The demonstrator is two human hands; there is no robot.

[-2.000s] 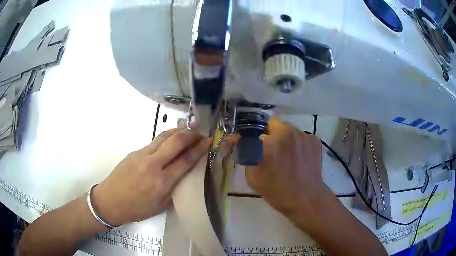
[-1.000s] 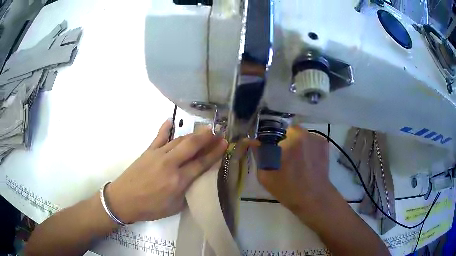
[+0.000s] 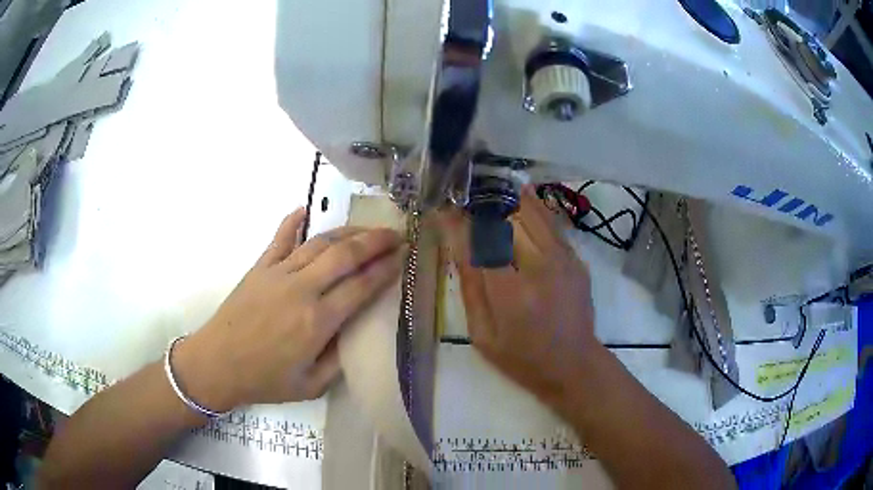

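Note:
A grey-beige fabric strip [image 3: 369, 359] runs from under the presser foot [image 3: 406, 189] towards me and over the table's front edge. A zipper chain [image 3: 410, 297] with shiny teeth lies along its right side, and a narrow yellow tape [image 3: 441, 297] shows beside it. My left hand [image 3: 302, 311] lies flat on the strip, fingertips at the left of the teeth just below the foot. My right hand [image 3: 531, 297] is right of the zipper, its fingers partly hidden behind the black cylinder [image 3: 492, 236]; whether it grips anything is unclear.
The white machine head [image 3: 670, 115] overhangs the work. Loose cut strips [image 3: 57, 124] lie at the far left. Hanging zipper pieces [image 3: 704, 278] and a black cable [image 3: 682, 287] with a red part are at the right. A printed ruler scale [image 3: 517, 454] runs along the table's front edge.
The view has shifted. The fabric beneath the foot now shows more, and the teeth lie straighter. My right hand has moved back from the foot slightly, and the red cable part has come into view.

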